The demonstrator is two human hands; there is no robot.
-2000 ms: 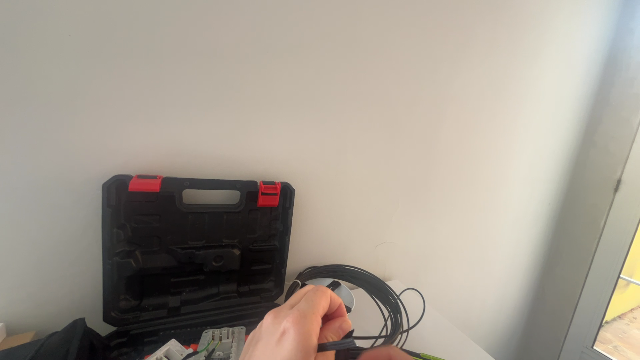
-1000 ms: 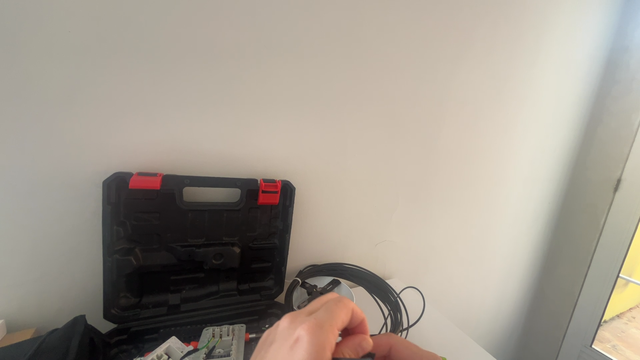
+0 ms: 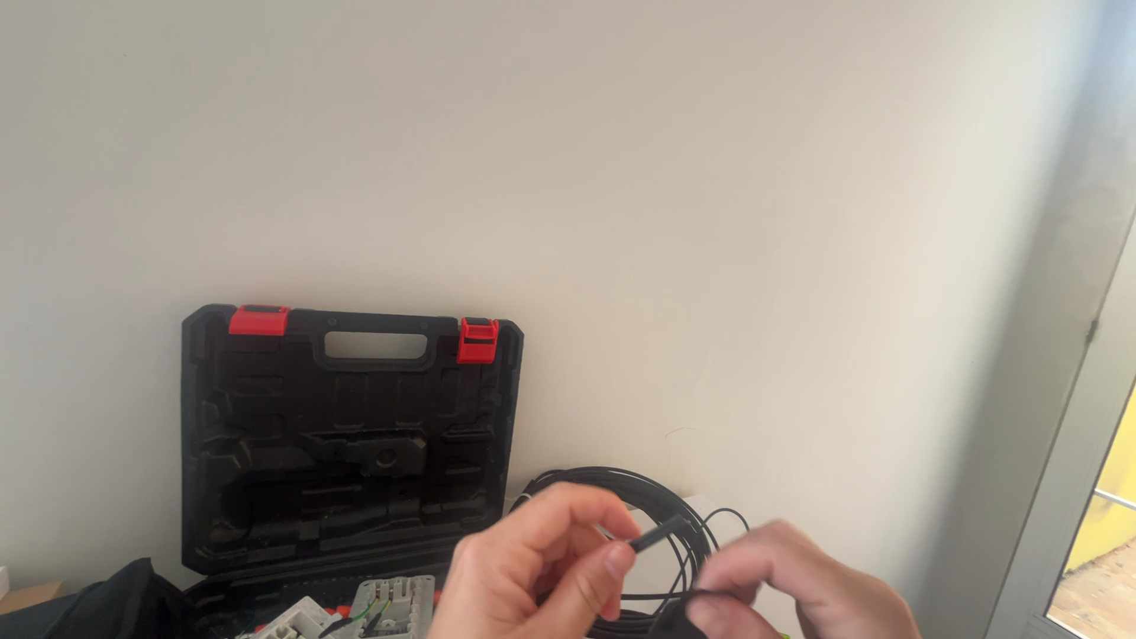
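My left hand [image 3: 555, 564] pinches a short thin black piece [image 3: 658, 534], perhaps a cable end or sleeve, between thumb and fingertips. To its right, my right hand [image 3: 790, 586] has thumb and fingers closed on a dark object [image 3: 679, 617] at the bottom edge; its kind is unclear. The hands are apart. Behind them a coil of black cable [image 3: 657, 491] stands against the wall. On the left is an open black plastic tool case [image 3: 355, 524] with red latches, its lid upright. Grey plastic housings [image 3: 395, 603] with green-yellow wires lie in its lower part.
Black fabric [image 3: 120, 603] lies left of the case, beside a bit of cardboard [image 3: 31, 596]. A pale wall [image 3: 621, 222] rises close behind everything. A metal door frame [image 3: 1047, 497] with glass stands at the right.
My hands have moved apart, and the right one has come up into fuller view. The thin black piece now shows in the left fingertips. The case has stayed put.
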